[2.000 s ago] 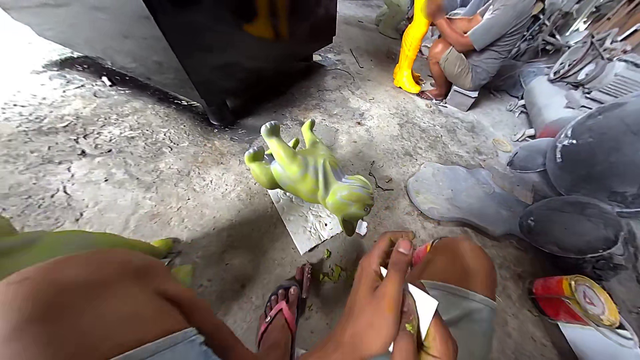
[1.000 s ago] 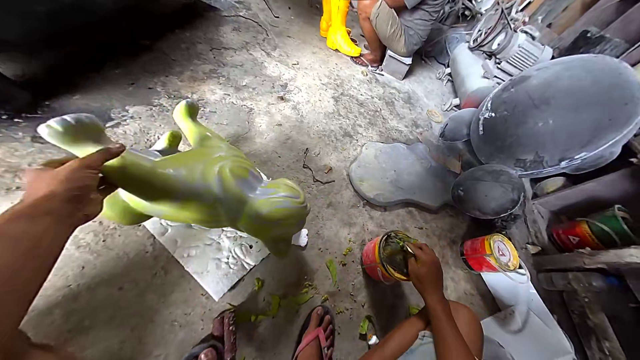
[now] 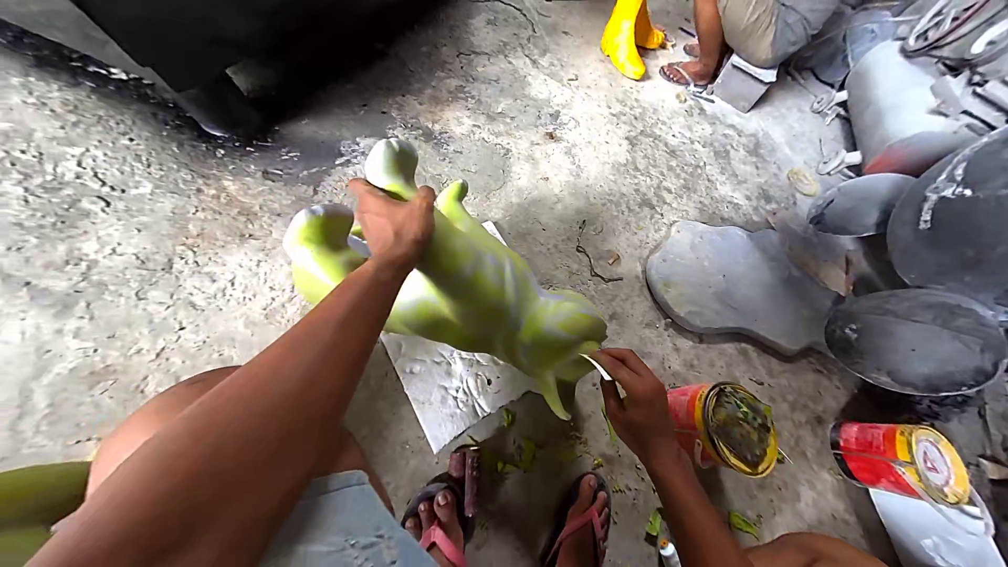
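Note:
A yellow-green animal figure (image 3: 488, 291) with pale grey patches lies tilted over a white board (image 3: 449, 386) on the concrete floor. My left hand (image 3: 394, 220) is closed around one of its legs, near the whitish foot. Down at the head end, my right hand (image 3: 634, 394) pinches a thin white scraper or card (image 3: 596, 367), its edge against or very close to the figure's head. Beside my right wrist stands an open red and yellow can (image 3: 740, 429) with dark greenish matter inside.
A second red and yellow can (image 3: 902, 461) is at the right. Grey flat and rounded pieces (image 3: 732, 283) lie on that side. A person's foot (image 3: 687, 73) and yellow boot-like shapes (image 3: 626, 43) are at the top. A black object (image 3: 236, 47) stands upper left. Green scraps litter the floor near my feet.
My right hand has moved from the open can to the figure's head, with the thin white piece in its fingers. My left hand still holds the figure, which has shifted in view.

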